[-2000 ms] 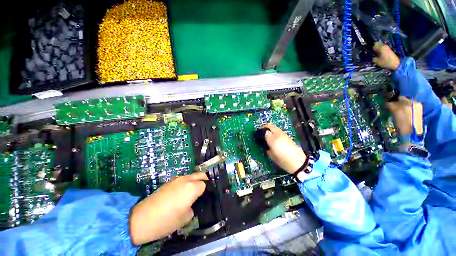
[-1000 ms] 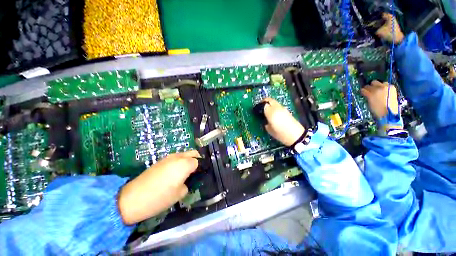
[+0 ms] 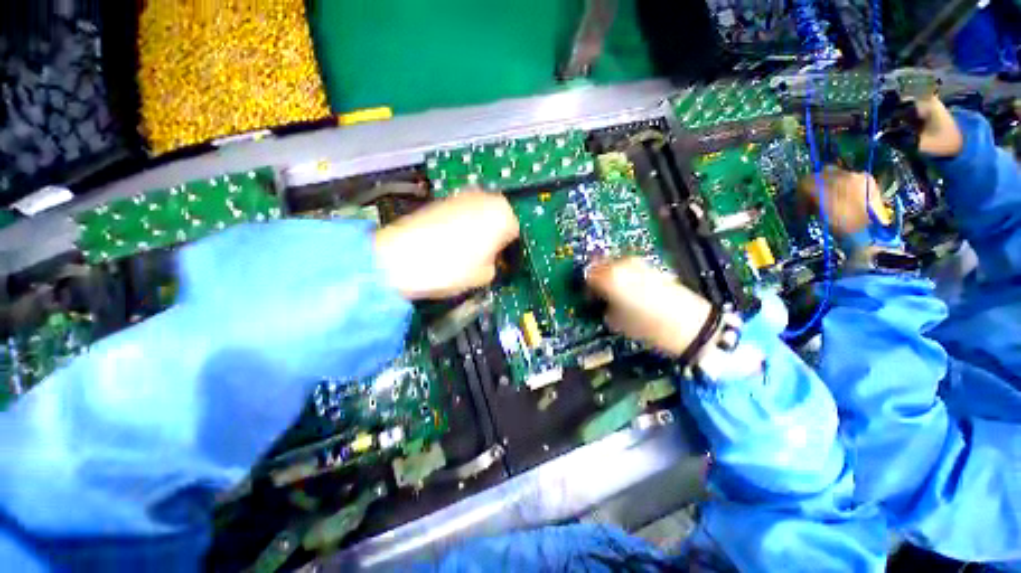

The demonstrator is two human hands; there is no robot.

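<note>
The main circuit board (image 3: 554, 229) lies in a black board carrier (image 3: 549, 414) in front of me. My left hand (image 3: 453, 244), blurred, is over the board's left edge with its fingers curled down. Whether it holds anything is hidden. My right hand (image 3: 649, 302) is low over the right half of the same board, a dark finger cover at its fingertips. I cannot tell if a part is between them. A yellow block (image 3: 531, 329) stands near the board's lower left. A small circuit board (image 3: 509, 162) lies at the carrier's far edge.
A bin of yellow components (image 3: 230, 73) and a bin of grey components (image 3: 50, 101) are at the upper left. My left sleeve covers much of the left board. A co-worker's hands (image 3: 845, 204) work at the right, near a hanging blue cord (image 3: 826, 224). A metal rail (image 3: 537, 476) runs along the near side.
My left hand has moved up and right, from beside the clamp between the carriers to the middle board's left edge. My right hand has shifted slightly down and right on the board.
</note>
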